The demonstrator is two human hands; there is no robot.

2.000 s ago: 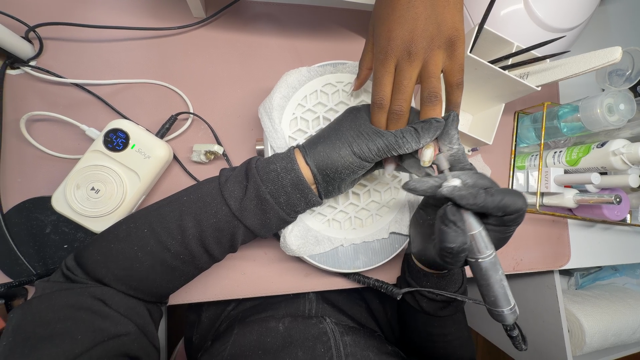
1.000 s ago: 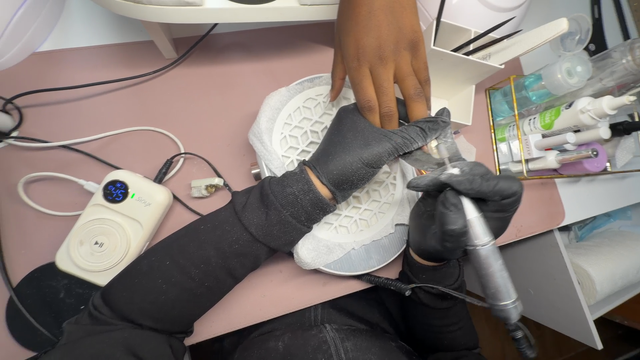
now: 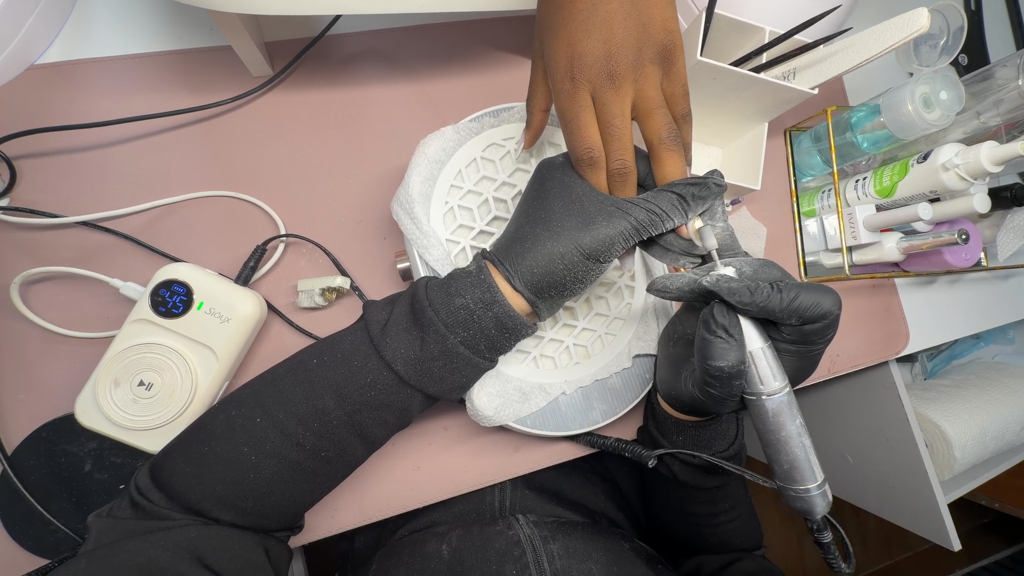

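My left hand (image 3: 584, 232), in a dusty black glove, grips a finger of another person's hand (image 3: 612, 88), which reaches in from the top. In my right hand (image 3: 744, 336), also gloved, is a silver electric nail drill handpiece (image 3: 776, 424). Its pale bit (image 3: 707, 238) is at the nail of the held finger; whether they touch cannot be told. Below the hands lies a round dust collector with a white patterned grille (image 3: 480, 192), edged by a white paper towel (image 3: 420, 204). A coiled black cord (image 3: 620, 448) runs near the collector's lower edge.
On the pink mat (image 3: 384, 104) at left lie a cream drill control unit (image 3: 172, 352), cables and a small connector block (image 3: 322, 291). A white holder (image 3: 740, 104) with files and tools stands upper right, beside a brass-edged glass tray (image 3: 836, 276) of bottles. Paper towel rolls (image 3: 968, 412) sit on a shelf.
The view has shifted since the first frame. My left hand keeps its hold on the finger, and the drill stays in my right hand close to the nail.
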